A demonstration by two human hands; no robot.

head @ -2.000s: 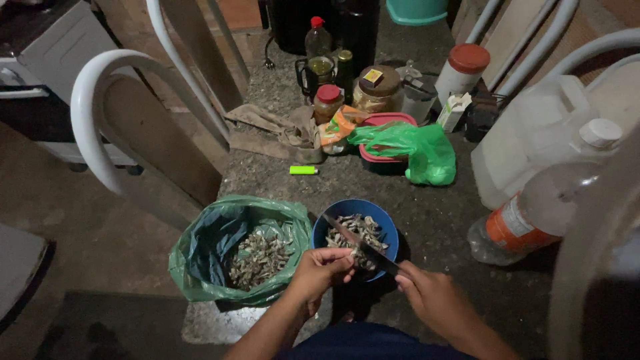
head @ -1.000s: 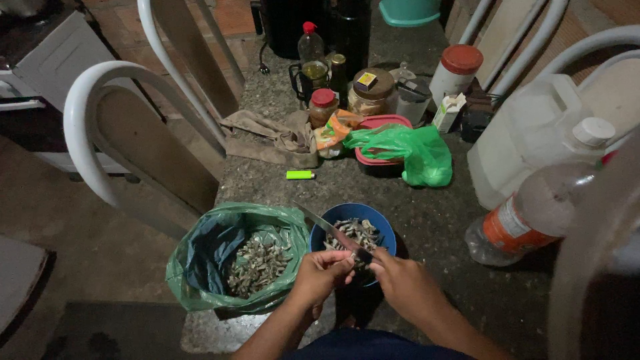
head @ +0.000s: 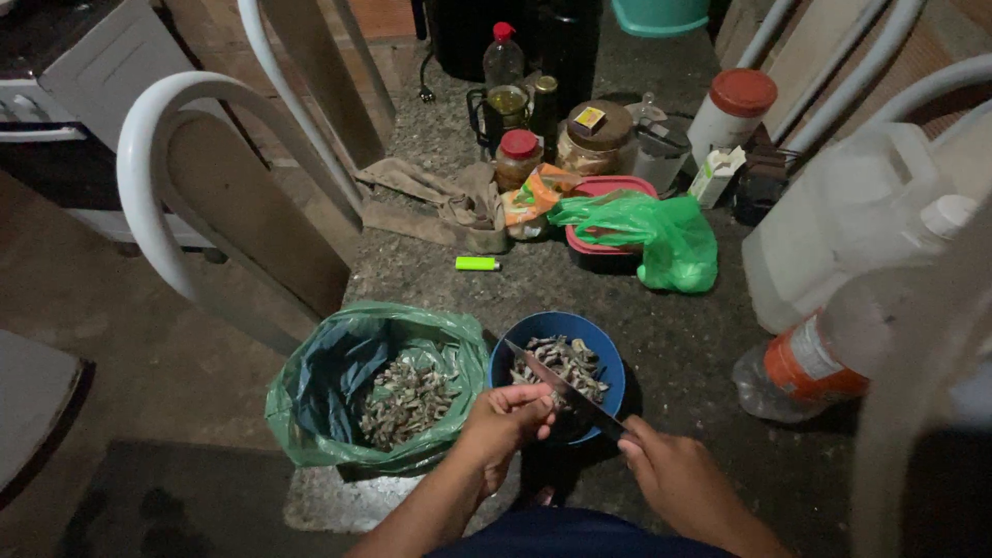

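My right hand (head: 670,469) grips the dark handle of a kitchen knife (head: 566,390), its blade slanting up and left over a blue plastic bowl (head: 618,364). Small greyish pieces (head: 570,356), perhaps shrimp or small fish, lie in the bowl. At the bowl's near left rim, my left hand (head: 508,426) pinches something small between thumb and fingers, close to the blade; the fingers mostly hide it. Left of the bowl, a green plastic bag (head: 291,422) stands wide with its mouth spread, holding more small greyish pieces (head: 407,399).
Beyond the bowl lie a green lighter (head: 477,264), a brown cloth (head: 434,198) and a red-rimmed container (head: 612,184) under a green bag (head: 682,248). Jars and bottles stand behind. At right are a white jug (head: 821,225) and a plastic bottle (head: 814,356). A chair (head: 147,178) flanks the table.
My right hand, close beside my left one a second ago, has moved away to the right with the knife. The left hand stays by the bowl's near rim.
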